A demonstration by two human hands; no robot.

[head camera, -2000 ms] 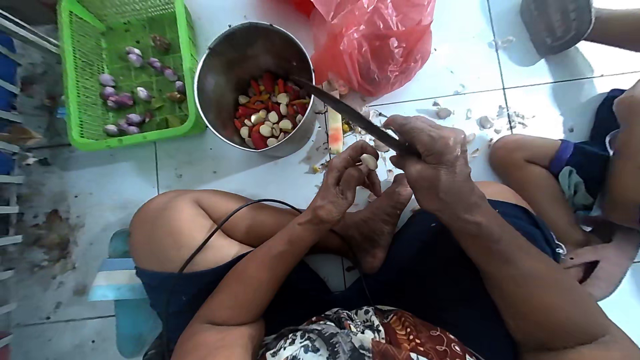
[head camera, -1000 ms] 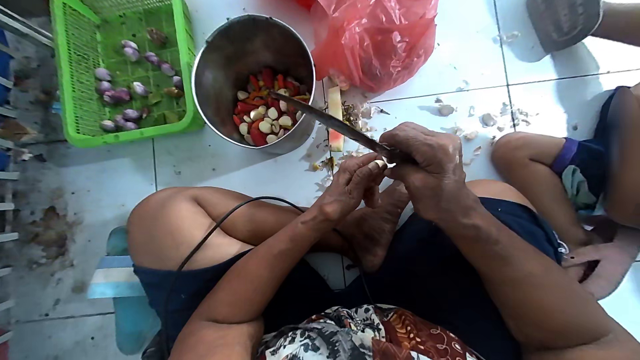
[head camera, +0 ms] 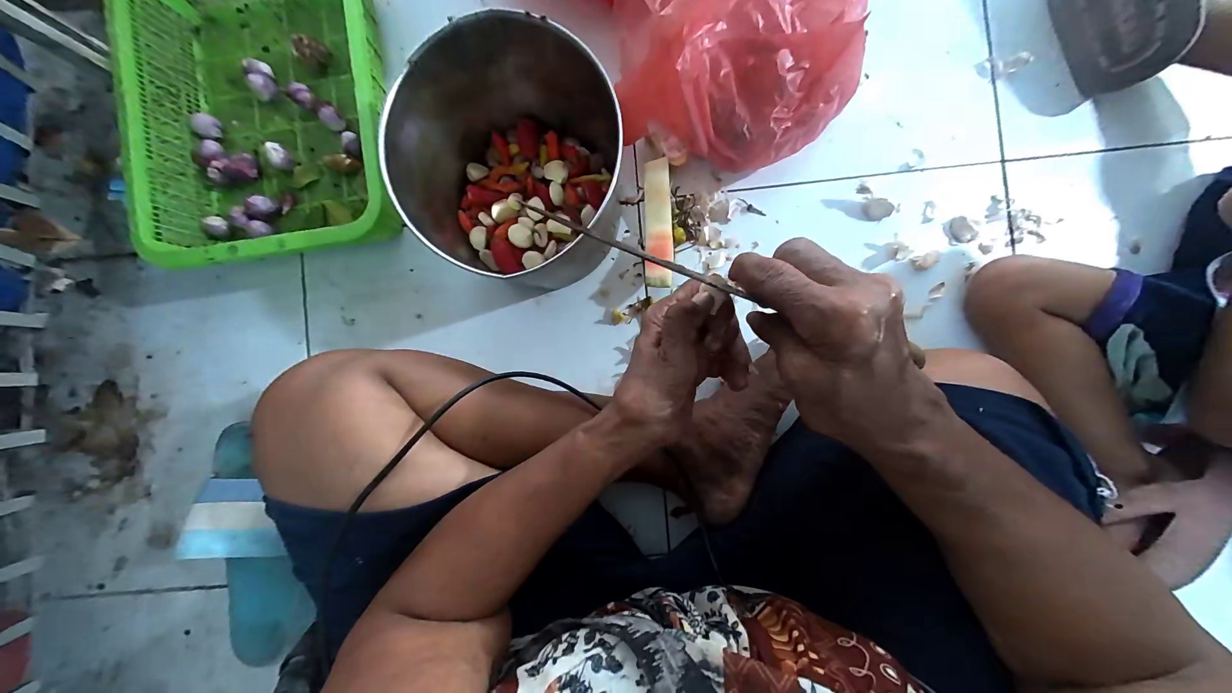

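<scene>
My right hand (head camera: 837,332) grips a knife (head camera: 635,252), whose long narrow blade points up and left over the rim of a metal pot (head camera: 433,125). Close against the blade, my left hand (head camera: 679,351) pinches a small pale garlic clove (head camera: 714,296), mostly hidden by the fingers. Inside the pot lie cut red chilies (head camera: 505,252) and several pale garlic cloves (head camera: 521,235). To its left, a green plastic basket (head camera: 149,192) holds several purple shallots (head camera: 262,207) and some dry skins.
A red plastic bag (head camera: 751,77) lies right of the pot, near a pale strip with a reddish end (head camera: 657,221). Peelings (head camera: 962,229) are scattered on the white floor tiles. Another person's bent leg (head camera: 1035,308) is at the right. A black cable (head camera: 414,438) crosses my leg.
My hands have come together, with the knife now against the fingers of my left hand. The clove, plain between those fingers two seconds ago, is now mostly covered.
</scene>
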